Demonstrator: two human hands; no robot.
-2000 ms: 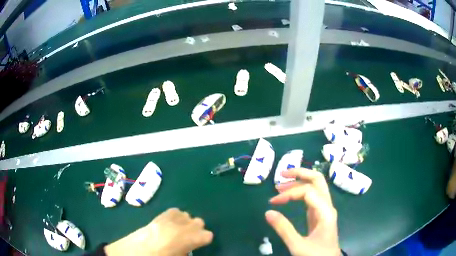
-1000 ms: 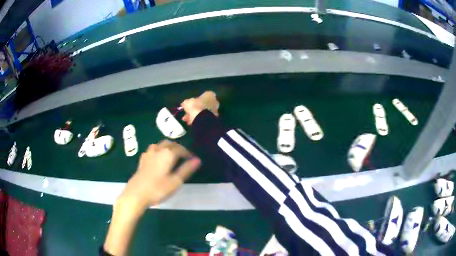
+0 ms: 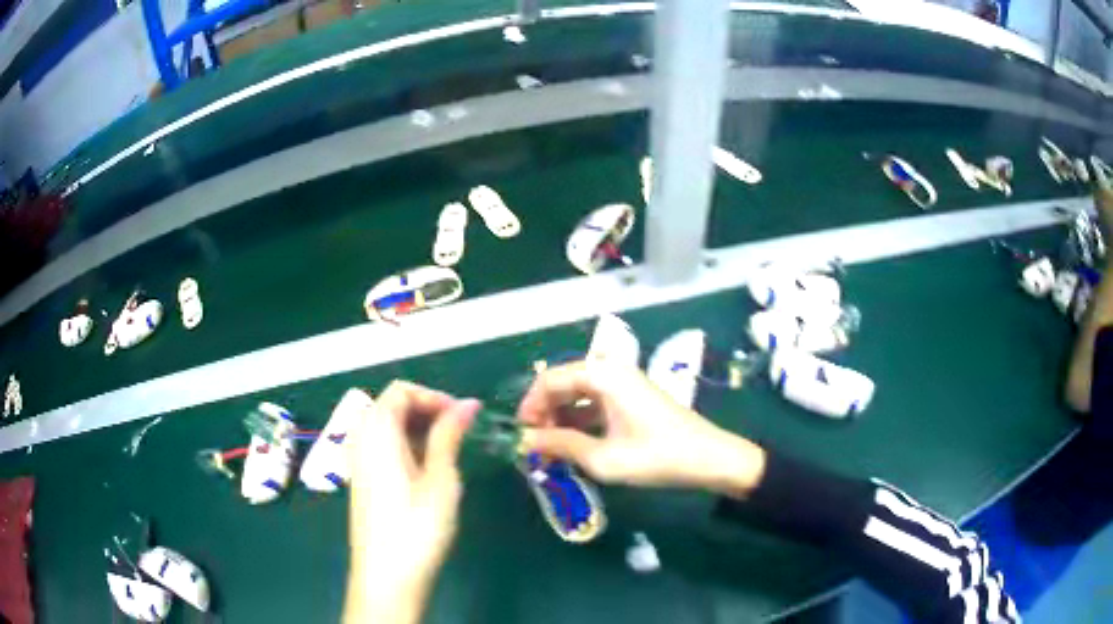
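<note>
My left hand (image 3: 409, 494) and my right hand (image 3: 635, 427) meet over the dark green bench. Their fingertips pinch a small glossy green circuit board (image 3: 498, 429) from both sides; its details are blurred. Just below my right fingertips is a white body shell (image 3: 568, 500), open side up, with a blue inner part and red strands showing. Its upper end is partly hidden by my right hand. I cannot tell whether this shell rests on the bench.
Wired shells lie at left (image 3: 269, 453), lower left (image 3: 177, 573) and right (image 3: 824, 384). A grey rail (image 3: 305, 362) and upright post (image 3: 686, 146) stand beyond. Base plates (image 3: 493, 211) and open shells (image 3: 415, 294) lie behind the rail. Another person's arm (image 3: 1090, 329) is at right.
My right hand has come back from a shell beyond the rail to the bench, and the board is now between both hands. The camera view has shifted.
</note>
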